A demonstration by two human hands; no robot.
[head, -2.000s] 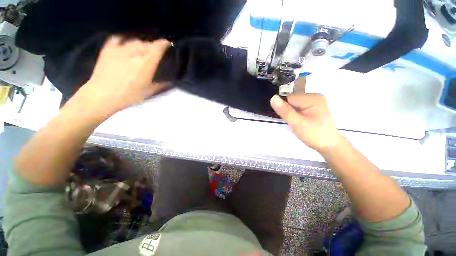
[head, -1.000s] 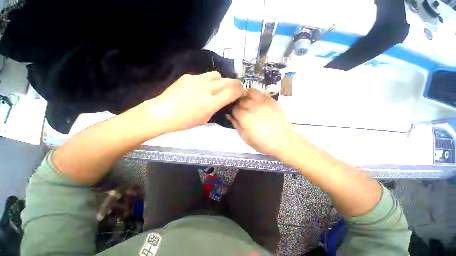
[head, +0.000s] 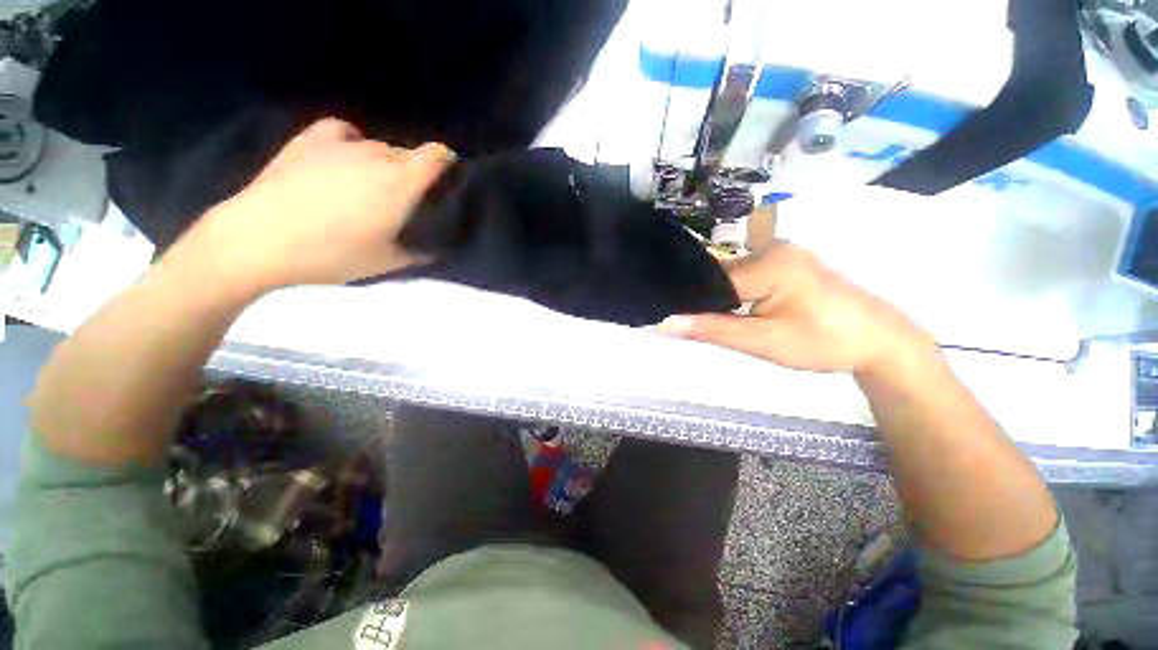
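A black garment lies on the machine bed and heaps up to the left of the needle area. My left hand grips its cloth left of the presser foot. My right hand holds the cloth's right end between thumb and fingers, just in front of the presser foot. The presser foot and needle bar area of the white sewing machine is at the cloth's back edge. Whether the foot presses on the cloth cannot be told.
A black fabric strip drapes over the machine head near the tension dial. A tan tab is right of the foot. A measuring scale runs along the table edge. A checked heap is below left; a blue crate below right.
From close together at the foot, my hands have moved apart, left hand leftward and right hand rightward. The black cloth is now spread between them.
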